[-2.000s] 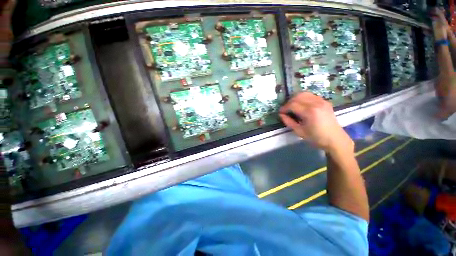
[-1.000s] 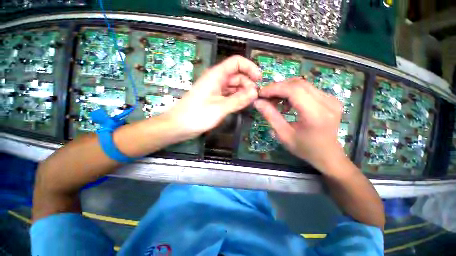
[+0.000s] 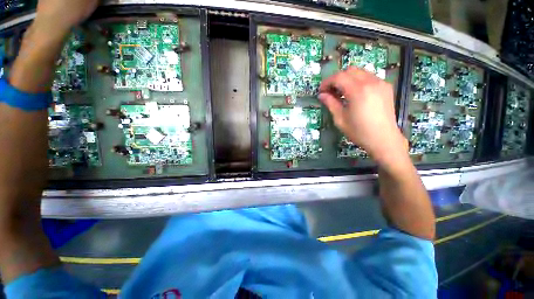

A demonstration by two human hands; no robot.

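Observation:
Green circuit boards lie two by two in flat grey-green carriers. One board (image 3: 294,64) lies just left of my right hand, another (image 3: 295,133) nearer me. My right hand (image 3: 360,108) is above the right part of the middle carrier (image 3: 331,93), fingers bent and thumb near the index finger; whether it holds a small part cannot be told. It partly covers the boards there. My left hand (image 3: 64,7) is at the top left, cut off by the frame edge, its fingers out of view. A blue strap (image 3: 23,96) is on my left wrist.
A brown-grey gap (image 3: 231,99) separates two carriers. A silvery rail (image 3: 234,194) runs nearest my body. A far rail (image 3: 375,24) runs along the back, with a green surface (image 3: 404,10) beyond. A whitish garment (image 3: 500,190) shows at the right.
My hands were together over the boards a second ago and are now apart. My left hand has moved to the upper left. The view has shifted along the line.

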